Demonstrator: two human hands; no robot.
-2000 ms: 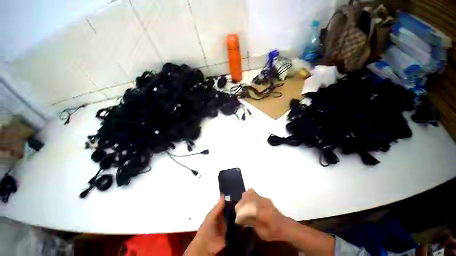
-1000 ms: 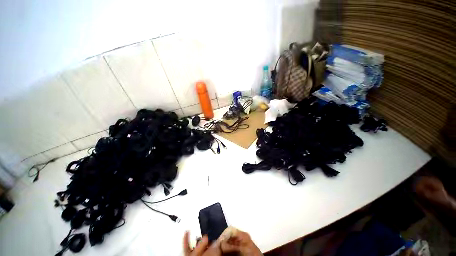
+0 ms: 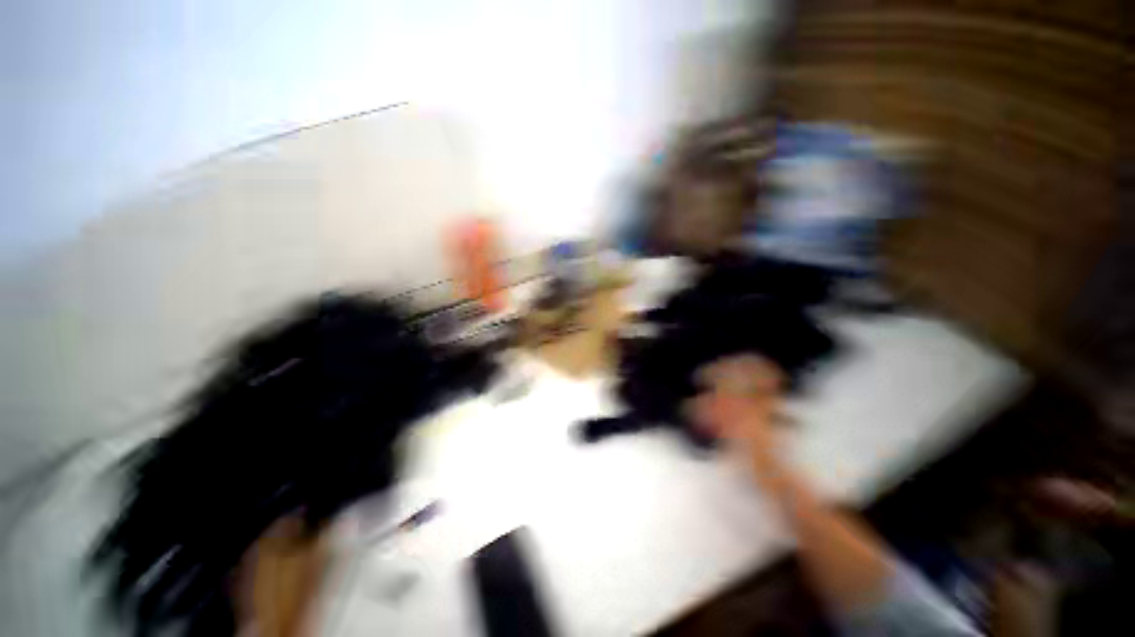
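Note:
The frame is strongly blurred. My right hand (image 3: 743, 401) is over the front of the right heap of black coiled cables (image 3: 722, 317); whether it holds anything cannot be told. My left hand (image 3: 280, 579) is at the lower front of the left heap of black cables (image 3: 286, 411), blurred, its fingers not clear. The black smartphone (image 3: 510, 585) lies on the white table (image 3: 597, 523) between the hands, near the front edge. A cable end (image 3: 421, 515) sticks out from the left heap.
An orange bottle (image 3: 476, 264) stands by the wall. A brown cardboard sheet (image 3: 579, 346) with dark cables lies at the back. A backpack (image 3: 703, 199) and blue-and-white packs (image 3: 828, 193) are behind the right heap. Part of a person's arm (image 3: 1080, 498) shows at the right edge.
My hands have parted from beside the phone. My right hand has moved to the right heap, my left hand to the left heap. The camera view has shifted and blurred.

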